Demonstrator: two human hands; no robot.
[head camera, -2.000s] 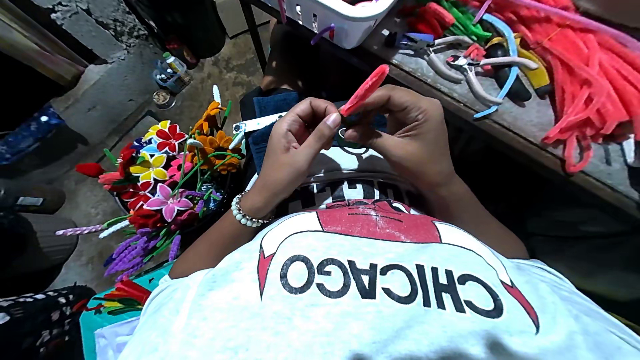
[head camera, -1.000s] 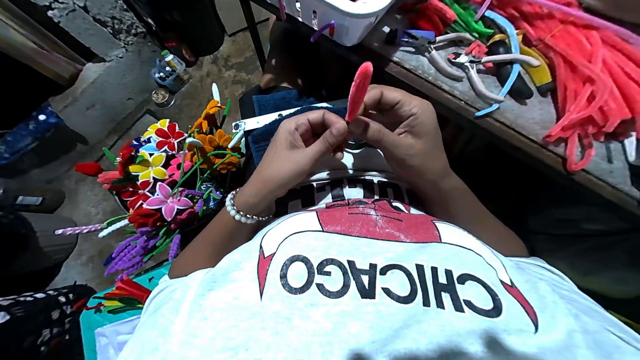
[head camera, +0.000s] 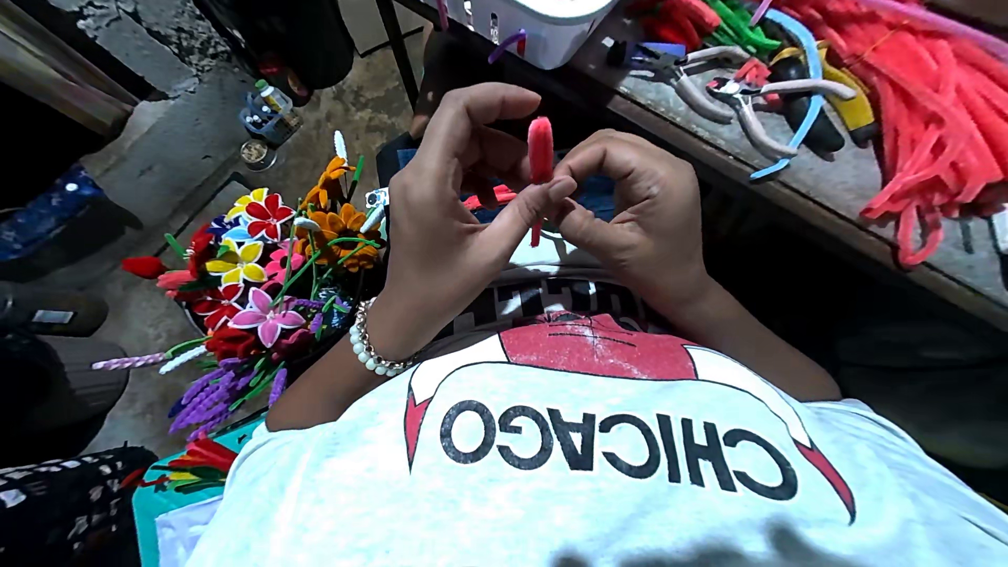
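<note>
A folded strip of coral-red chenille stem (head camera: 540, 150) stands upright between my two hands, its short tail pointing down below the fingers. My left hand (head camera: 472, 189) pinches it near the lower part with the thumb, the other fingers curled loosely behind. Close against it, the thumb and forefinger of my right hand (head camera: 630, 197) meet at the same spot. More red pieces (head camera: 492, 197) show behind my left hand, partly hidden by it.
On the workbench (head camera: 835, 201) at right lie pliers (head camera: 740, 98), a light-blue stem (head camera: 807, 118) and a heap of coral chenille stems (head camera: 937, 102). A white plastic basket (head camera: 543, 35) stands at its edge. Chenille flowers (head camera: 268, 315) are bunched at left.
My left hand has opened its fingers wider and risen around the red piece. The loop seen slanted two seconds ago now stands upright.
</note>
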